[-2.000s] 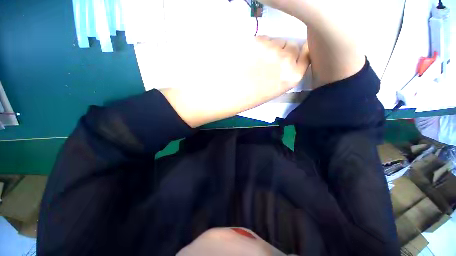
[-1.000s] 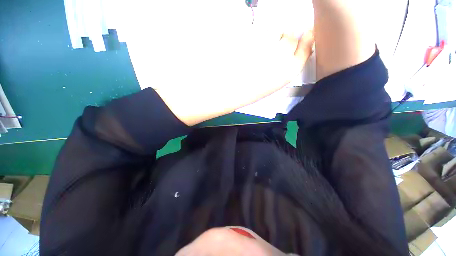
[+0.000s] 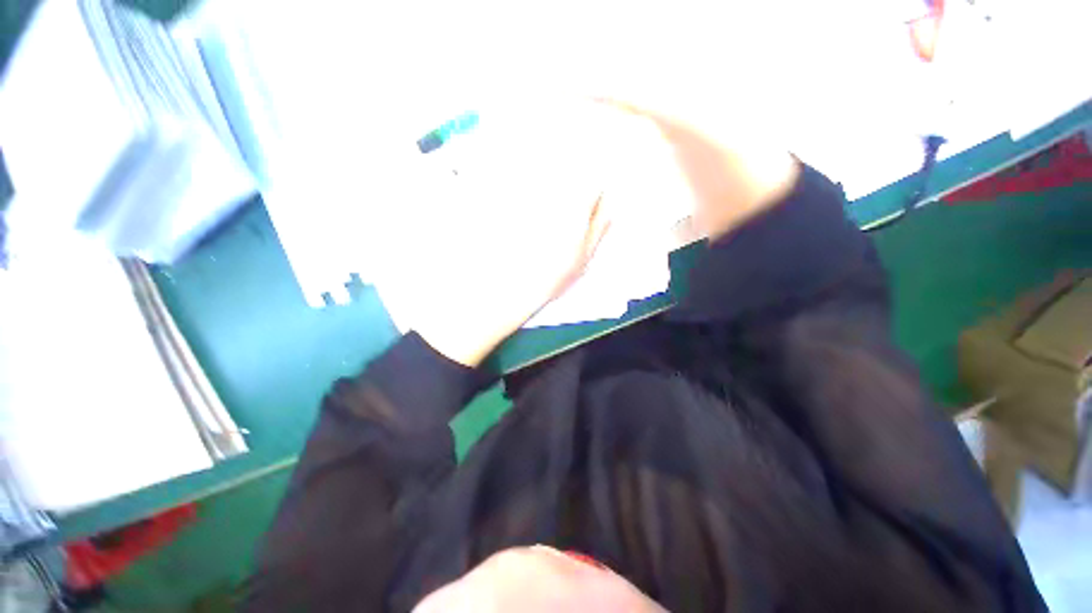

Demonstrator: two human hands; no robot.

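Large white sheets [image 3: 359, 204] lie on the green bench in front of me, so bright that their edges merge. My left hand [image 3: 545, 258] is low over the sheets, washed out against them; its fingers are hard to make out. My right hand [image 3: 671, 144] is over the sheets to the right, its fingers pointing left and also overexposed. I cannot tell whether either hand holds a sheet. A small green-and-dark piece [image 3: 449, 132] lies on the sheets beyond my left hand.
A board stack [image 3: 96, 371] with layered edges lies at the left. A blurred pale stack [image 3: 168, 192] and bluish strips [image 3: 222, 96] are at the upper left. A dark-handled tool [image 3: 929, 153] and a red-orange item [image 3: 924, 34] are at the right. A brown carton [image 3: 1024, 383] is below the bench.
The view has turned and shifted left, bringing in the board stack. My forearms were crossed or overlapping; now they are apart, with both hands over the sheets.
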